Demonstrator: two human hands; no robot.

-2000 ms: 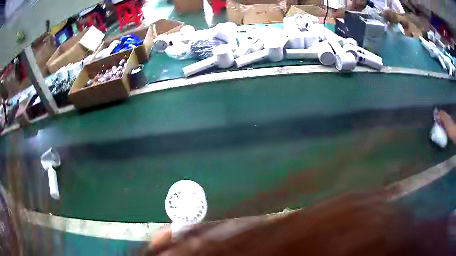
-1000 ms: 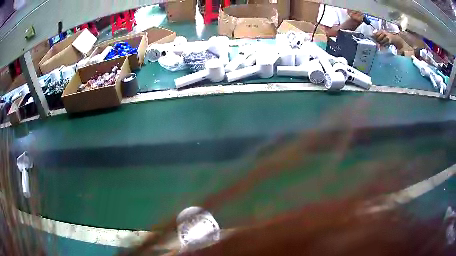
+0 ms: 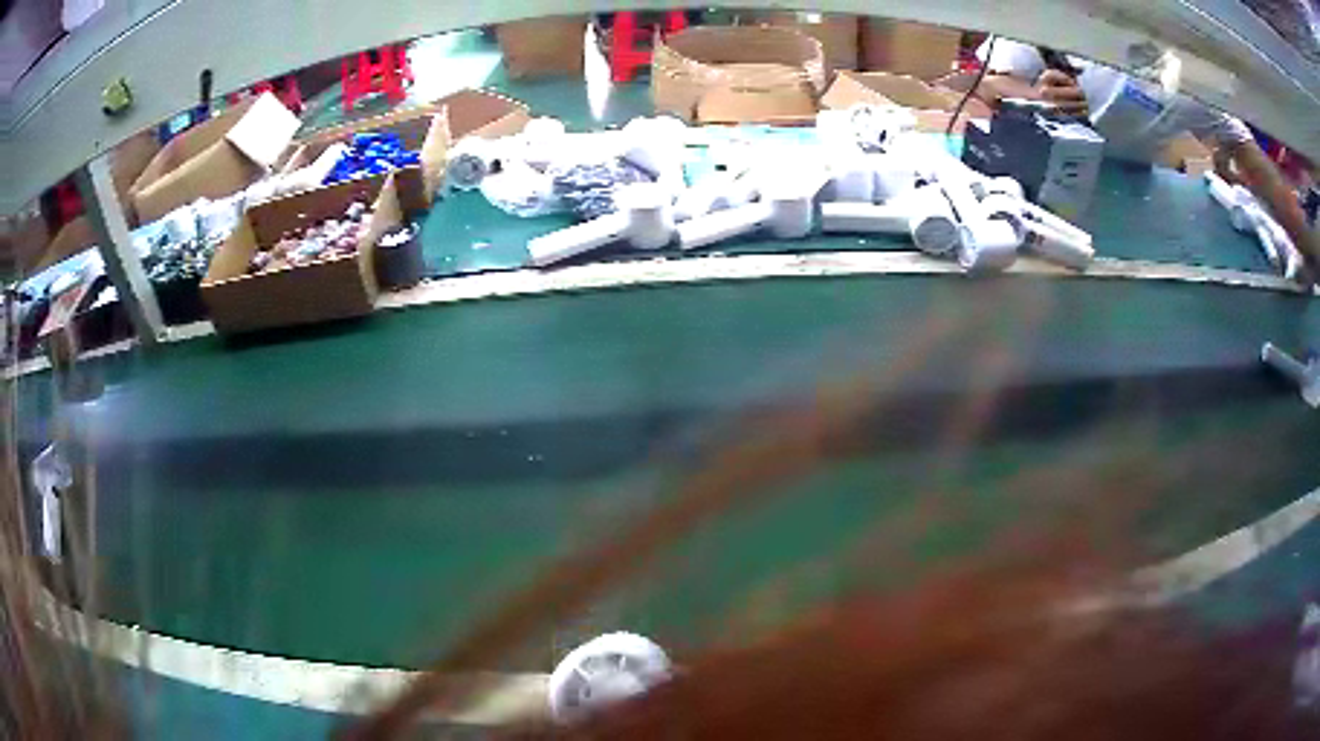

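A white round fan head [image 3: 608,675] with a spoked face shows at the bottom middle, over the belt's near rail. Its lower part is cut off by the picture's edge and by blurred reddish-brown strands. No hand of mine can be made out; the strands cover the lower right. A white fan body [image 3: 52,500] lies on the green conveyor belt [image 3: 362,543] at the far left. Another white unit [image 3: 1291,372] lies on the belt at the right edge.
Across the belt are a pile of white fan bodies [image 3: 782,196], a carton of small pinkish parts [image 3: 311,246], a dark round container [image 3: 398,256] and a dark grey box [image 3: 1035,155]. Another person's arm [image 3: 1257,167] is at the upper right. A pale shelf [image 3: 362,44] spans the top.
The fan head at the bottom has moved lower and right, and its spoked face shows. The left unit has shifted left. A unit has appeared on the belt at the right edge. The view has shifted.
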